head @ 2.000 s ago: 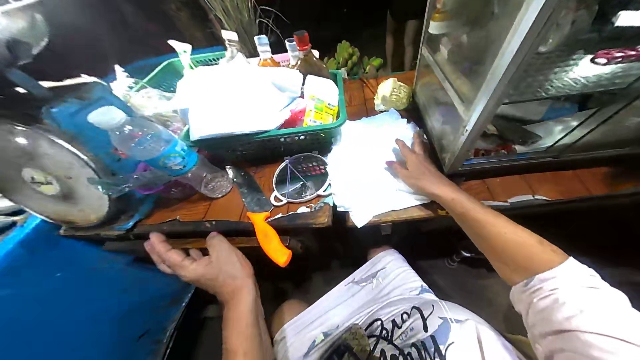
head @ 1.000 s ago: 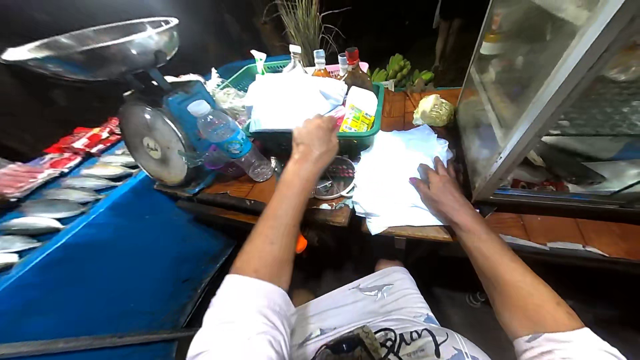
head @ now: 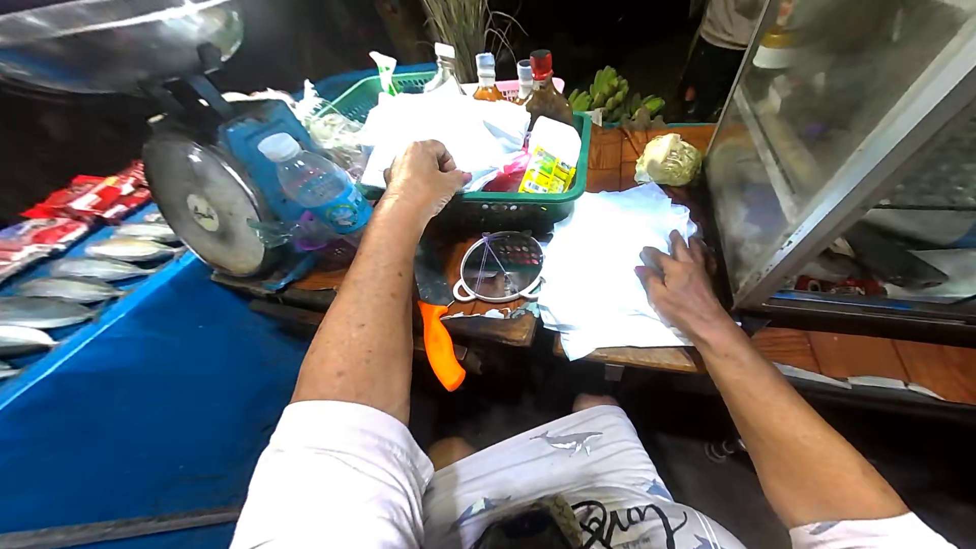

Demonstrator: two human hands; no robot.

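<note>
My left hand [head: 427, 177] rests on the near edge of white paper sheets [head: 457, 122] lying over a green plastic basket [head: 526, 197]; its fingers are bent, and whether they pinch a sheet is unclear. My right hand [head: 679, 282] presses with spread fingers on another stack of white sheets [head: 602, 267] on the wooden counter. Between the arms lie a round white-rimmed mirror [head: 502, 267] and a knife with an orange handle [head: 440, 347], which sticks out past the counter's front edge.
A dial scale [head: 206, 213] and a plastic water bottle [head: 316, 183] stand left, beyond fish [head: 99, 269] on a blue stall. Glass bottles [head: 545, 95] stand in the basket. A cabbage [head: 669, 159] sits near a glass display case [head: 839, 152]. Another person [head: 724, 38] stands behind.
My left hand was held low, palm up, before the counter, then reached to the paper on the basket, where it remains. My right hand stays on the other stack.
</note>
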